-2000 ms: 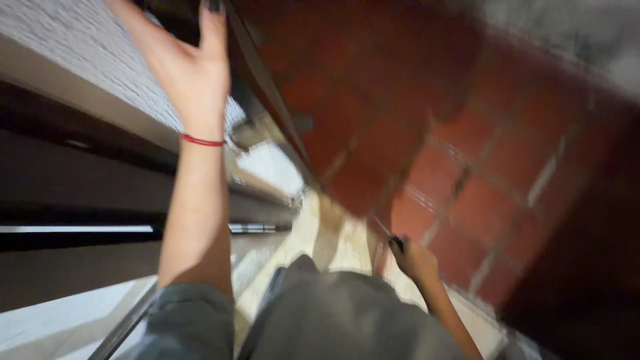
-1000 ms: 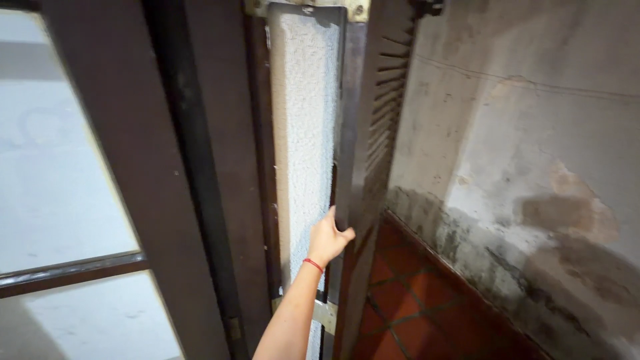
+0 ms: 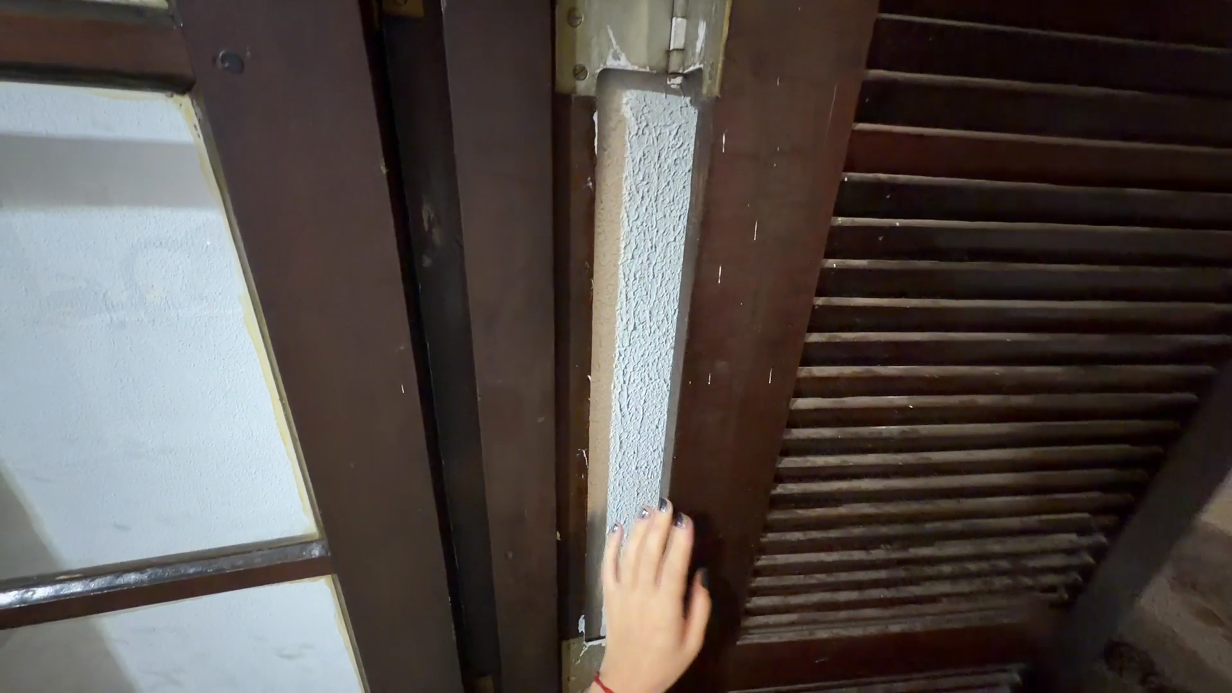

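My left hand [image 3: 654, 597], with dark nail polish and a red string at the wrist, reaches up from the bottom of the head view. Its fingers are spread slightly and hold nothing. They lie over the lower part of a narrow strip of rough white textured wall [image 3: 654, 289]; whether they touch it I cannot tell. Right of the strip stands a dark brown wooden louvered shutter [image 3: 770, 337], close to my thumb. A metal hinge [image 3: 640, 43] joins the shutter and the frame above the strip. My right hand is out of view.
On the left is a dark wooden door with glass panes [image 3: 144, 337] and a crossbar [image 3: 164, 568]. Dark upright frame posts [image 3: 505, 337] stand between it and the strip. At the lower right, a stained wall [image 3: 1184, 606] shows beyond the shutter.
The shutter has swung to the right, so its slats now face me. My left hand was at the shutter's edge one second ago and is now over the wall strip. The view has shifted greatly.
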